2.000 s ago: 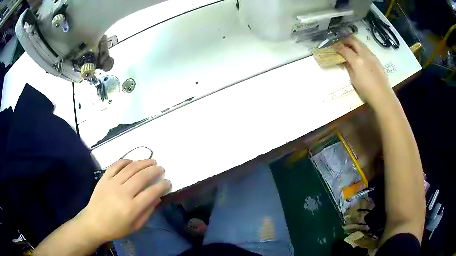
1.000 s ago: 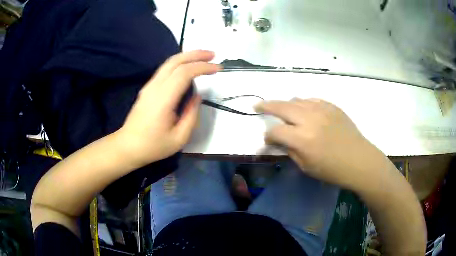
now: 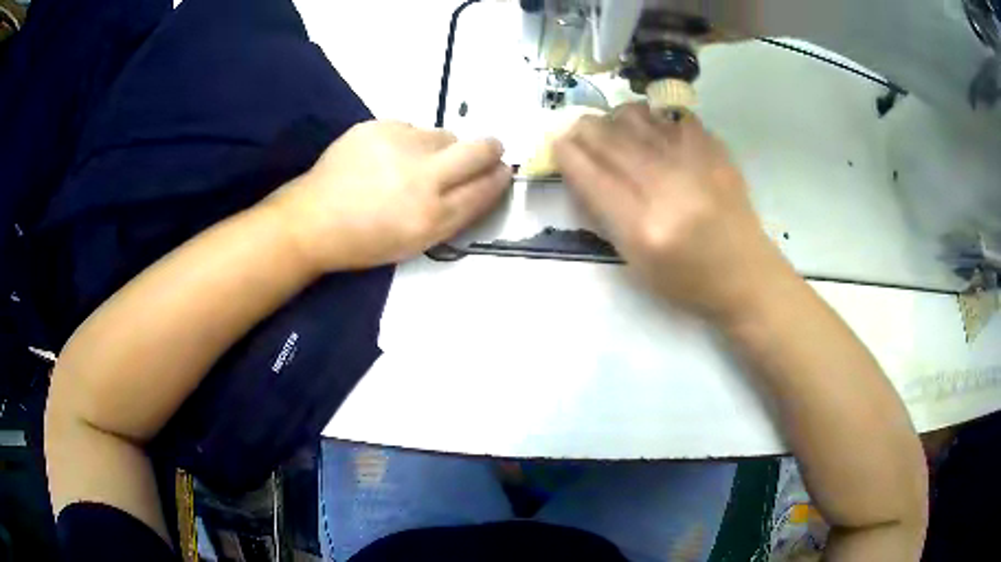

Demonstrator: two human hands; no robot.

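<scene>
My left hand point(image 3: 401, 195) is beside the needle area, fingers bent together over the edge of the navy cloth point(image 3: 209, 132); what is under its fingertips is hidden. My right hand point(image 3: 670, 214), blurred, has its fingertips on a small pale yellow piece point(image 3: 544, 157) in front of the needle and seems to grip it. The presser foot and needle point(image 3: 558, 88) are just beyond the fingers. A cream ribbed knob point(image 3: 672, 94) is above the right hand. The cloth has a small white printed label point(image 3: 285, 353).
The white table point(image 3: 571, 373) has a curved front edge close to my lap. The sewing machine head point(image 3: 812, 27) reaches over the top right. A yellowish paper slip point(image 3: 975, 313) is at the far right. Yellow rails point(image 3: 187, 516) show below the cloth at lower left.
Both hands have moved up the table to the needle area. The thin cord loop between them no longer shows. A pale yellow piece now shows at the right fingertips. More navy cloth lies on the table.
</scene>
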